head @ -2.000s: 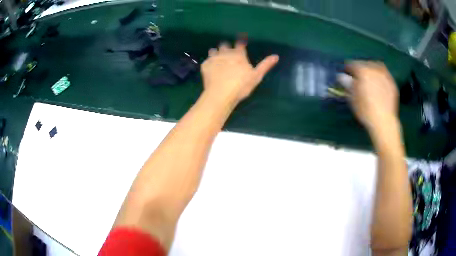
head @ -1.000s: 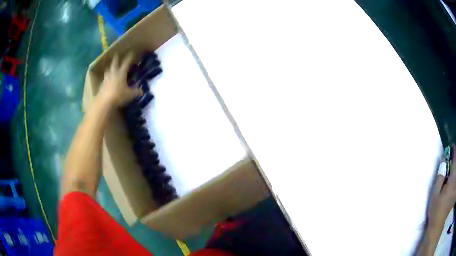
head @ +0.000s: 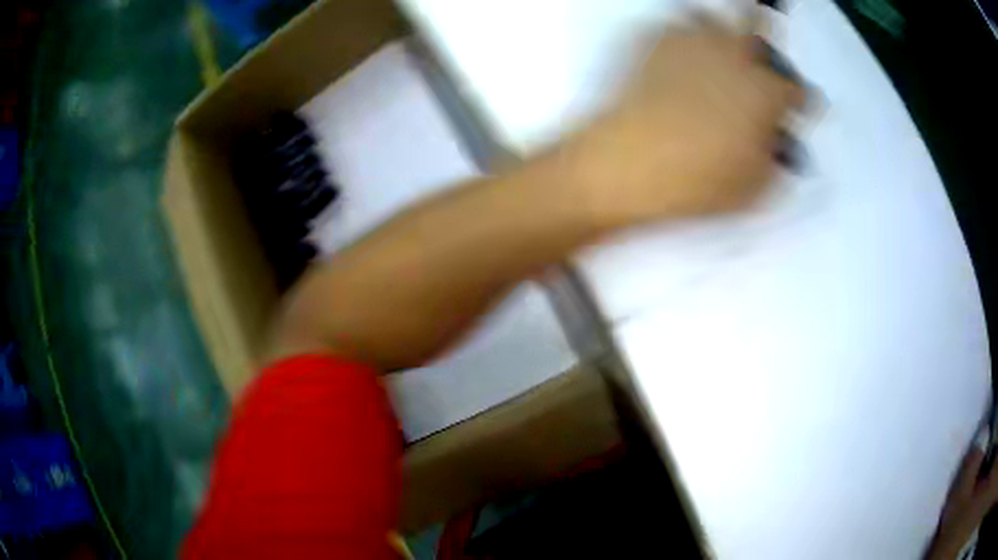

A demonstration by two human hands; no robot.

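Observation:
My left hand [head: 711, 126] is blurred over the upper part of the white table surface [head: 810, 361]. Its fingers are closed around black housings [head: 790, 151], dark pieces that show at the fingertips. How many it holds is unclear. My right hand [head: 969, 498] is at the lower right edge, cut off by the picture's rim; what its fingers do is hidden. The open brown cardboard box [head: 503, 443] stands left of the table, lined in white, with a dark row of black housings [head: 287, 175] along its left side.
The table's edge runs diagonally between the box and the white surface. The dark green belt [head: 939, 66] curves along the upper right. Green floor [head: 120, 252] with a yellow line and blue bins [head: 44, 481] lie at the left. My left forearm crosses over the box.
My left hand has moved from the housings in the box up and right over the white table, now with black housings in it. My right hand stays at the right edge, slightly lower.

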